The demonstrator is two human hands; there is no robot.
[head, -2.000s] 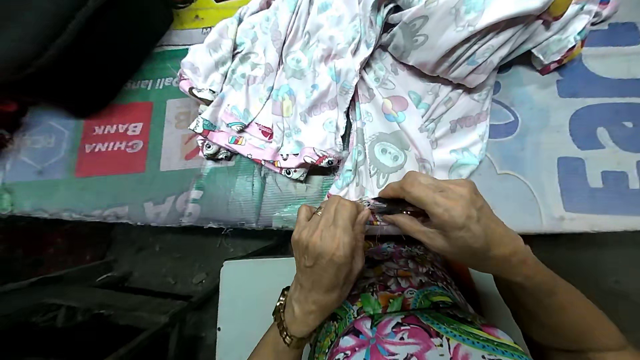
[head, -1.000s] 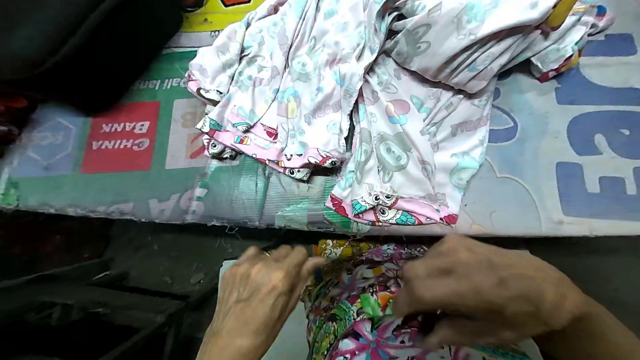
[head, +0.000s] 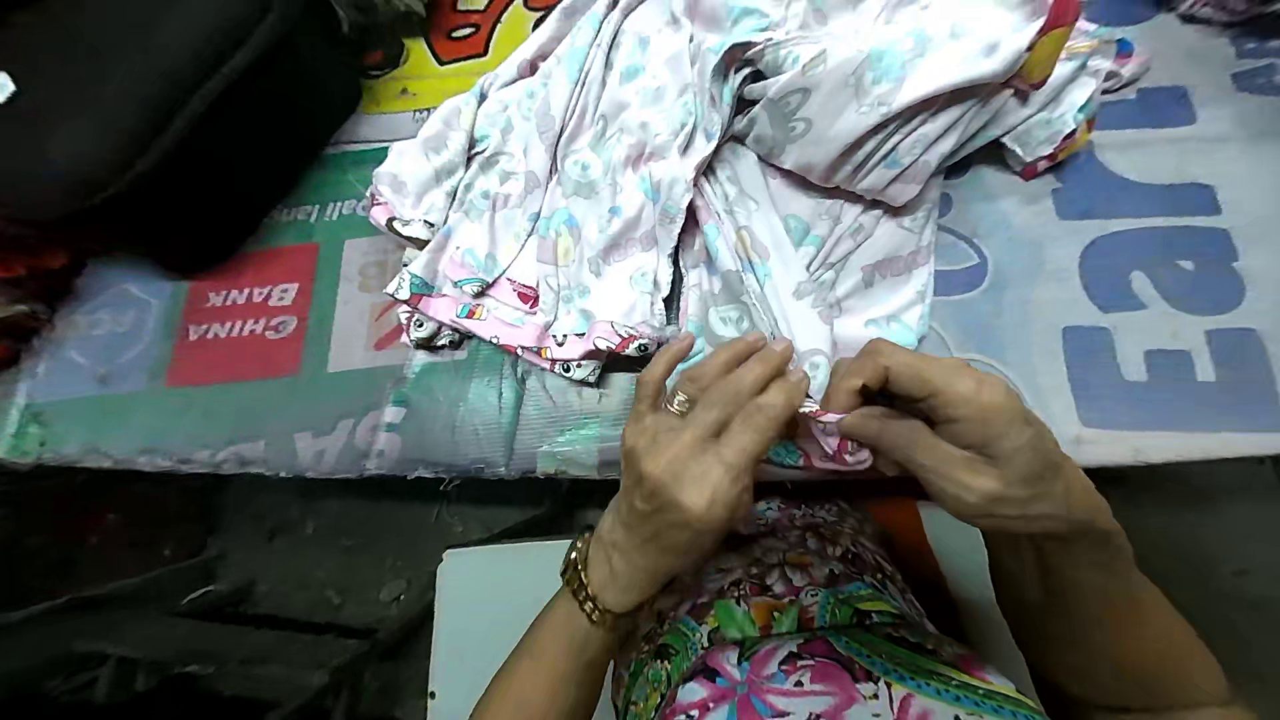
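Observation:
A pale garment with faint printed figures lies spread over the table, its legs or sleeves edged with bright pink printed hems. My left hand, with a ring and a gold-coloured wristwatch or bracelet, rests palm down on the cloth near the table's front edge; its fingers are slightly spread. Close on its right, my right hand pinches the pink printed hem of the right-hand part between thumb and fingers. Part of that hem is hidden beneath my fingers.
Printed sheeting covers the table. At the upper left sits a black padded object, perhaps a bag. A white board or seat is below the table edge, beside my flowered clothing. Dark bars show at lower left.
Both hands were over my lap, below the table edge, one second ago. They have moved up onto the garment's right-hand hem, which lay flat and uncovered then.

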